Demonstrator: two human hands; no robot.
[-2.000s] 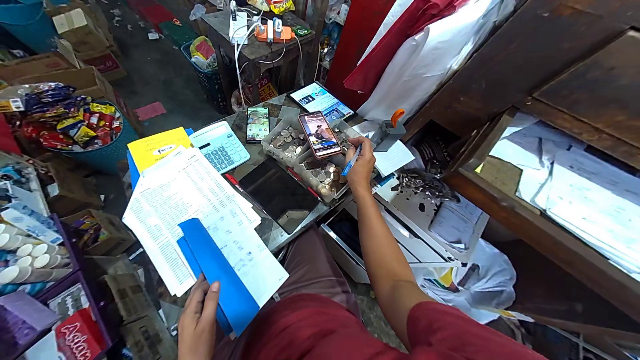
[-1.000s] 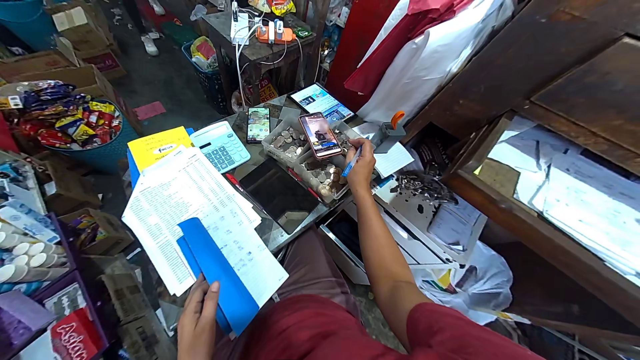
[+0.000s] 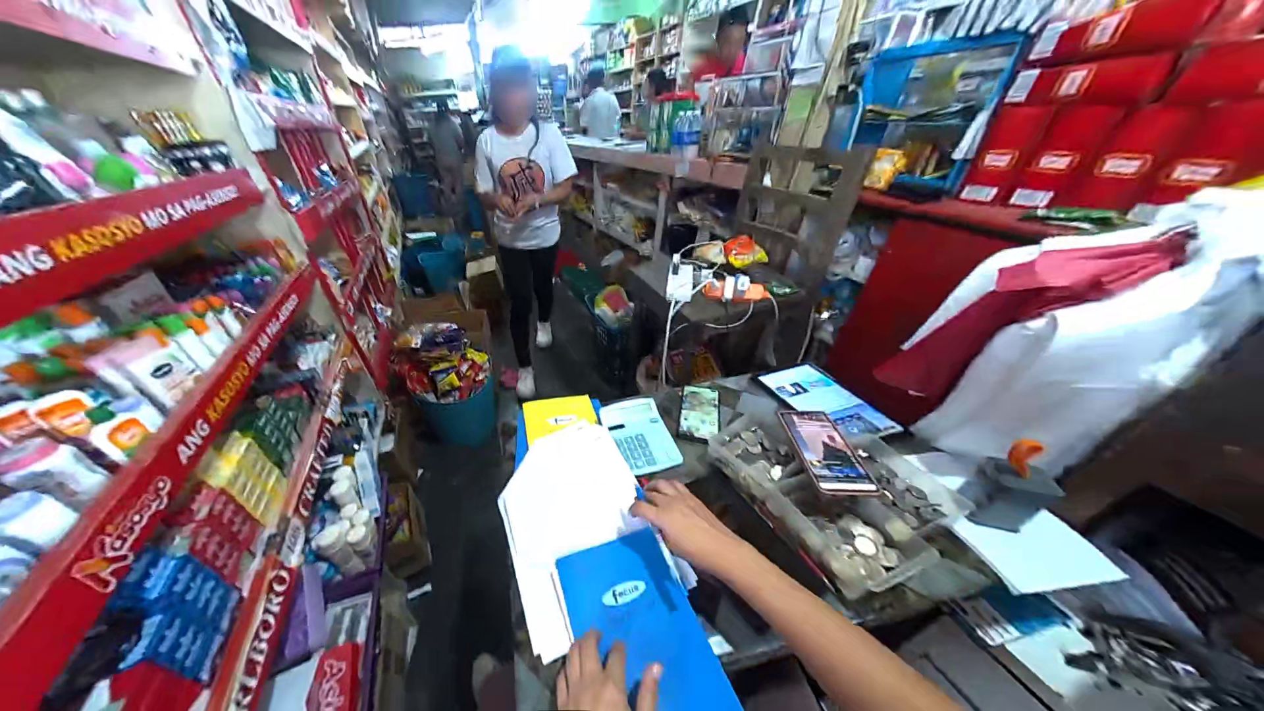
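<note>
My left hand [image 3: 598, 675] lies with its fingers spread on the lower part of a blue notebook [image 3: 632, 602], at the bottom of the view. The notebook rests on a stack of white papers [image 3: 568, 484]. My right hand [image 3: 686, 523] is at the papers' right edge, above the notebook; a blue pen seems to be at its fingers, but its grip is unclear. A light blue calculator [image 3: 640, 439] and a yellow booklet [image 3: 558, 419] lie beyond the papers. To the right, a smartphone [image 3: 828, 454] rests on a divided plastic tray [image 3: 923, 573] of coins.
Another phone [image 3: 699, 413] and a tablet-like device [image 3: 810, 385] lie farther back on the desk. A person in a white shirt [image 3: 523, 188] stands in the aisle behind a teal bin of packets [image 3: 457, 410]. Stocked shelves [image 3: 148, 227] line the left; red packs [image 3: 1106, 148] are stacked right.
The view has swung up to the aisle, where a person now shows. My right hand has moved left from beside the coin tray to the papers. The blue notebook now lies flat under my left hand.
</note>
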